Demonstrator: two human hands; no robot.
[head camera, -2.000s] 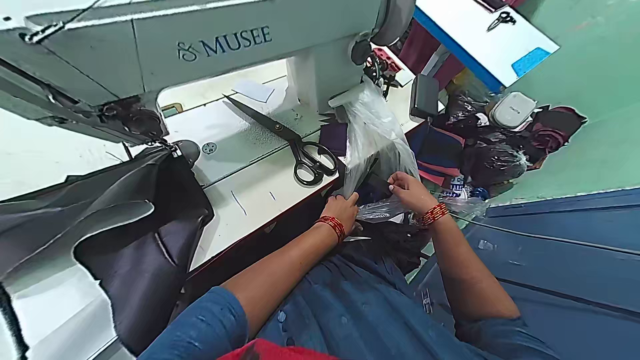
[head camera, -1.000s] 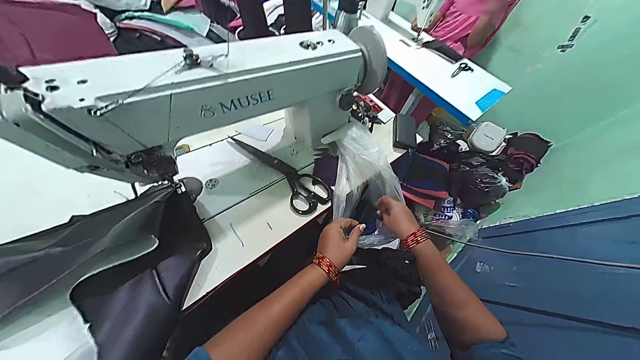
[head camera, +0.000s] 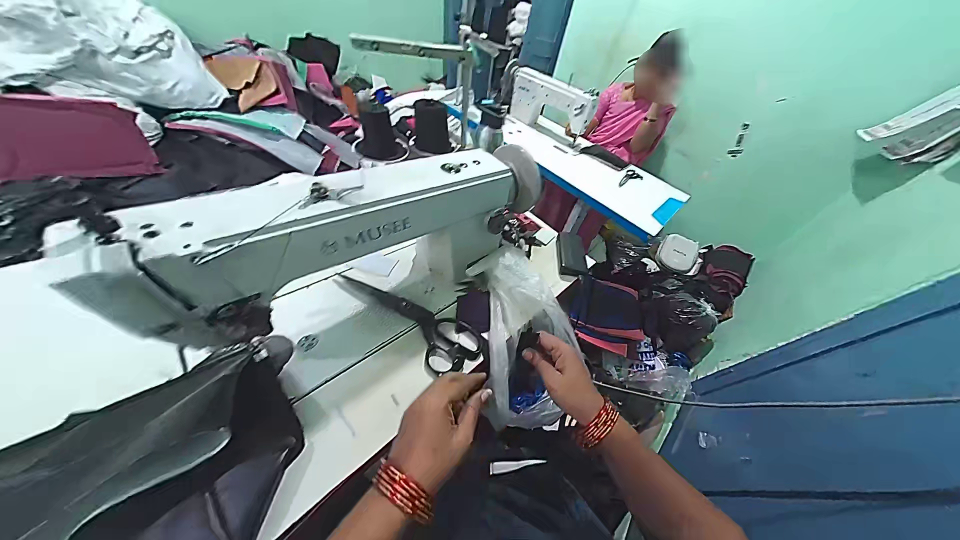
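A clear plastic bag (head camera: 517, 292) hangs at the right end of the sewing machine bed, with dark and blue items inside. My left hand (head camera: 442, 420) pinches the bag's near left edge between thumb and fingers. At the bag's opening, my right hand (head camera: 559, 367) holds a small black piece between thumb and fingertips. Black-handled fabric scissors (head camera: 427, 322) lie on the bed just left of the bag. The white industrial sewing machine (head camera: 360, 225) stands beyond my hands, and black fabric (head camera: 187, 450) drapes under its needle end at left.
Fabric bundles and plastic bags (head camera: 675, 315) are piled at the right, by a blue panel (head camera: 840, 420). A cable (head camera: 750, 405) crosses there. Behind, a person (head camera: 634, 112) in pink sits at another sewing machine (head camera: 551, 97). Thread cones (head camera: 431, 127) and heaped fabric (head camera: 75, 139) stand at the back left.
My right hand has moved to the bag's opening and now holds a small black piece. The bag's mouth is spread wider than two seconds ago. The view has tilted up, showing more of the room.
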